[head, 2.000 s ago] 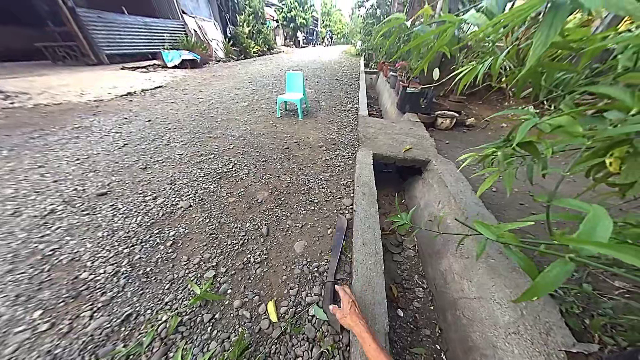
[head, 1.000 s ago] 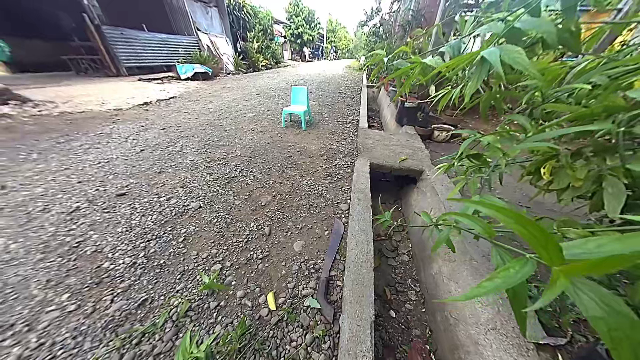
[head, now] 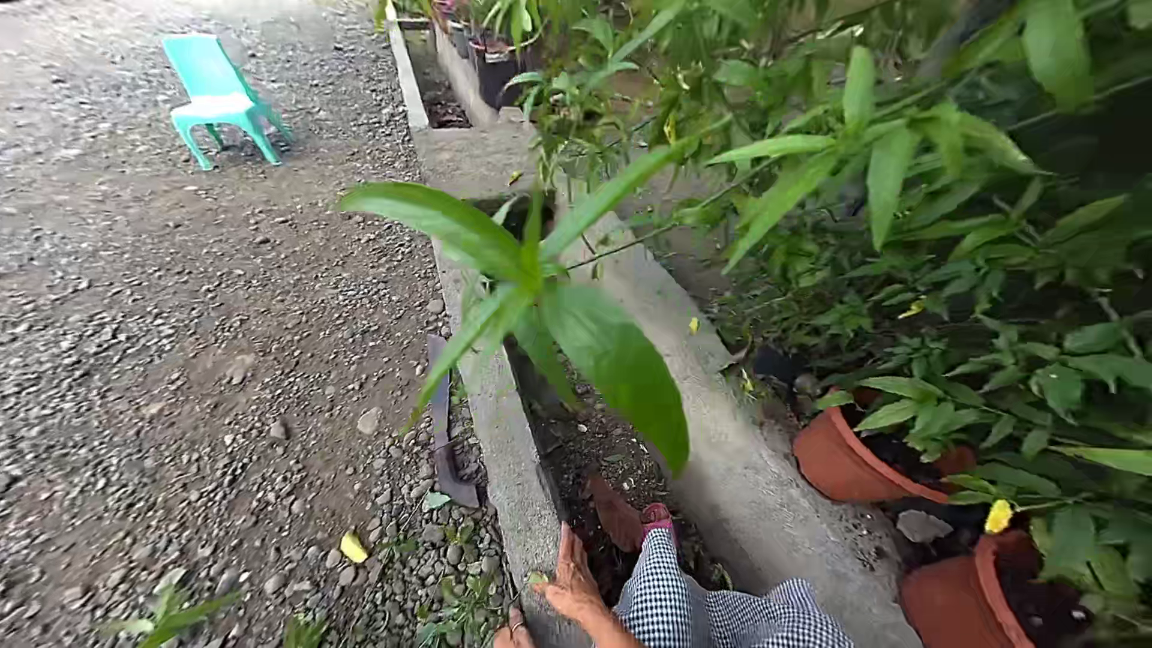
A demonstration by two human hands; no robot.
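My right hand (head: 573, 580) rests on the top of the concrete drain wall (head: 513, 450), fingers extended, with no object seen in it. Just left of it, at the bottom edge of the view, only part of my left hand (head: 515, 633) shows, by the outer side of that wall; its grip is hidden. A machete (head: 441, 414) lies on the gravel along the wall, its dark curved handle toward me, touched by neither hand. My leg in checkered trousers (head: 661, 594) reaches into the drain, a pink sandal (head: 657, 516) on the foot.
A leafy shoot (head: 531, 279) hangs across the middle of the view, close to the camera. Dense shrubs (head: 990, 225) and terracotta pots (head: 855, 459) line the right side. A turquoise plastic chair (head: 216, 103) stands on the gravel at upper left. A brown dry leaf (head: 615, 513) lies in the drain.
Two seconds ago a hand held the machete's handle; one second ago the machete lay on the gravel, no hand in view. Both hands now show at the drain wall. The view has shifted right and down.
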